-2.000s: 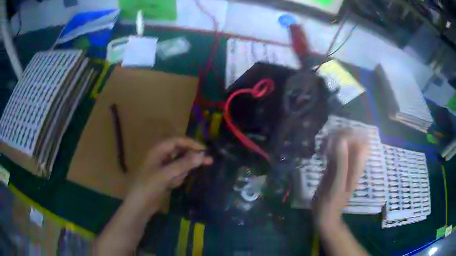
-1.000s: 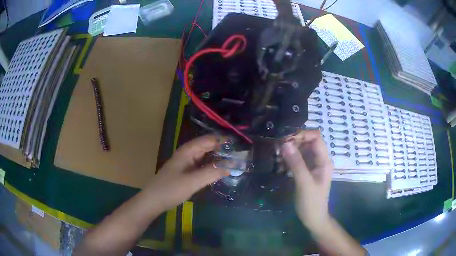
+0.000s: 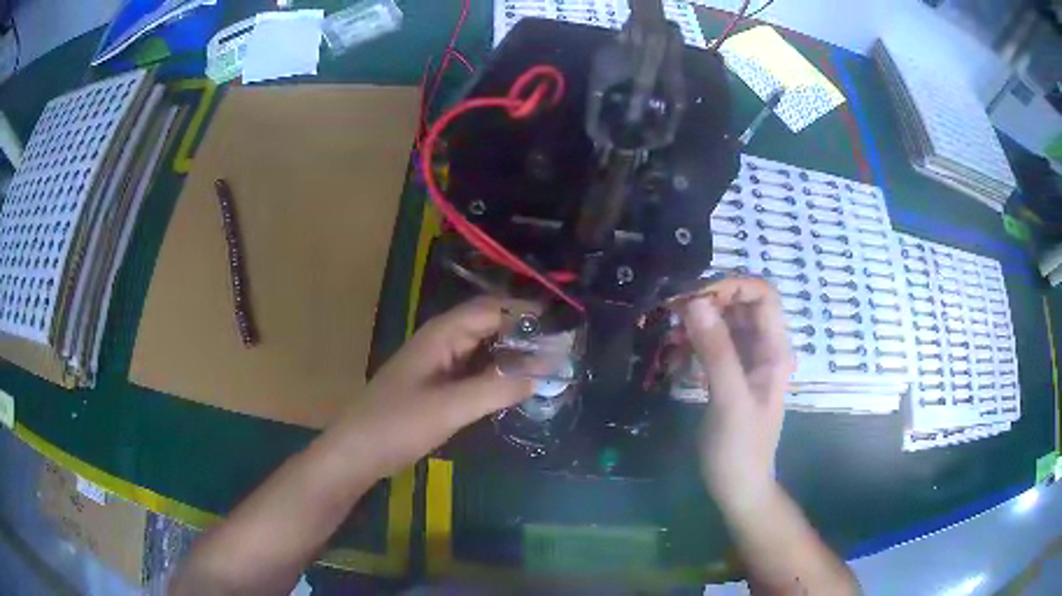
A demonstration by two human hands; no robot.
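The black test fixture (image 3: 536, 175) stands at the centre with a thick red looped wire (image 3: 433, 175) on it and an upright clamp (image 3: 635, 99) at its back. My left hand (image 3: 448, 367) is at the left of the fixture nest (image 3: 547, 390), its fingers at the clear part with a white round spot. My right hand (image 3: 745, 361) is at the right front of the fixture, thumb and index finger pinched together. A small thin dark item seems to show at its fingertips, too small and blurred to name surely. Whether my left fingers grip anything is not clear.
A dark strip (image 3: 235, 262) lies on the brown board (image 3: 314, 151). Tilted trays (image 3: 76, 186) stand far left. Parts trays (image 3: 804, 279) with dumbbell-shaped parts are right of the fixture, another (image 3: 961, 338) beyond. Note paper (image 3: 783, 72) and a pen (image 3: 763, 114) lie behind. Stacked sheets (image 3: 943, 116) stand back right.
My left hand has come from the brown board to the nest. My right hand has come from over the trays to the fixture's front, then shifted slightly right and up. The view has tilted down.
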